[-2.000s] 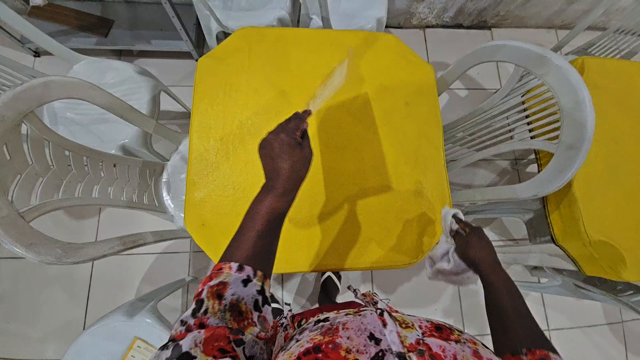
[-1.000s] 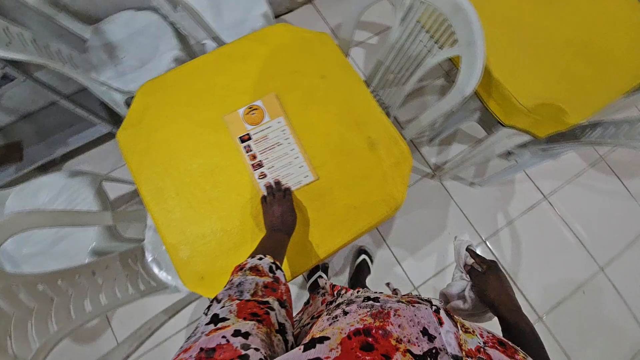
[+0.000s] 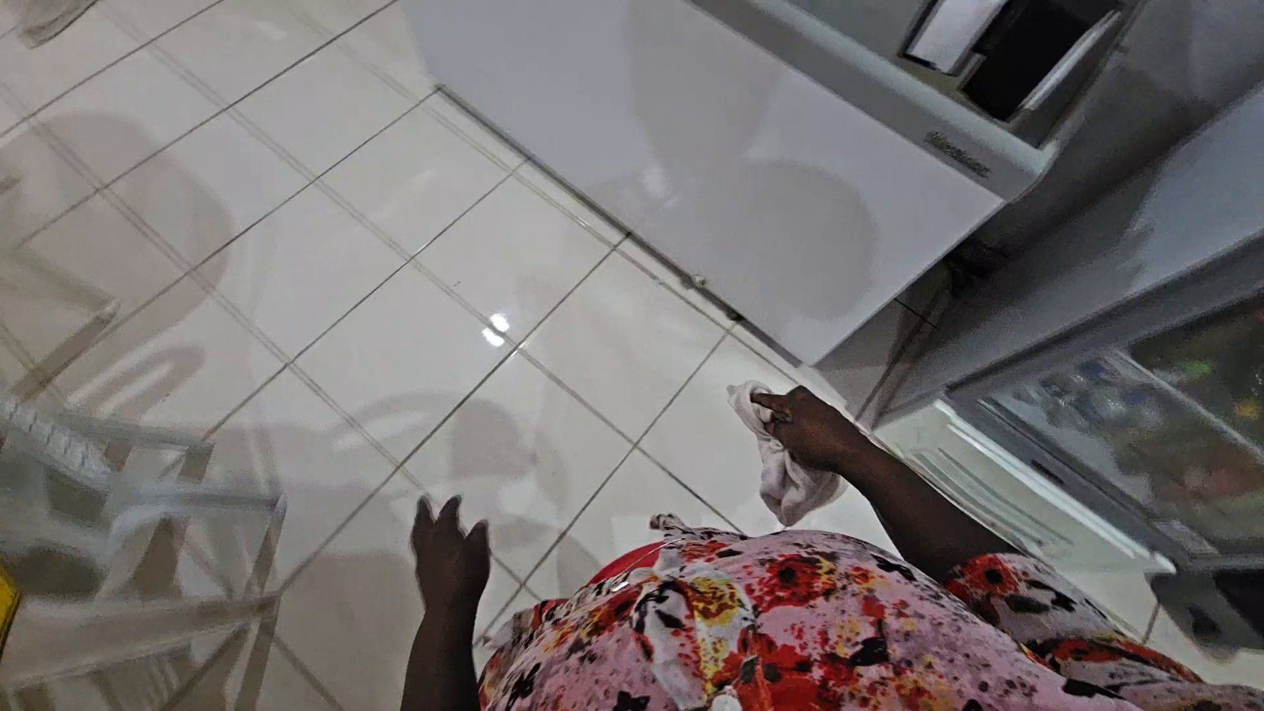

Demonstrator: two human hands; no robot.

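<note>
My right hand (image 3: 812,427) is closed around a crumpled white cloth (image 3: 790,481), which hangs below the fingers, over the tiled floor and near the lower corner of a white chest freezer. My left hand (image 3: 450,553) is held out over the floor at the lower centre, fingers apart, with nothing in it. Between the two arms shows the floral clothing on my body.
The white chest freezer (image 3: 731,178) spans the top, with dark and white items on it. A glass-doored display fridge (image 3: 1116,444) stands at the right. White plastic chairs (image 3: 148,494) are at the left, beside a yellow table edge (image 3: 8,597). Pale tiles cover the floor.
The view has swung from the yellow table to the floor and the freezer. My left hand, which touched a printed menu on the table, is now off it and empty. The cloth stays in my right hand.
</note>
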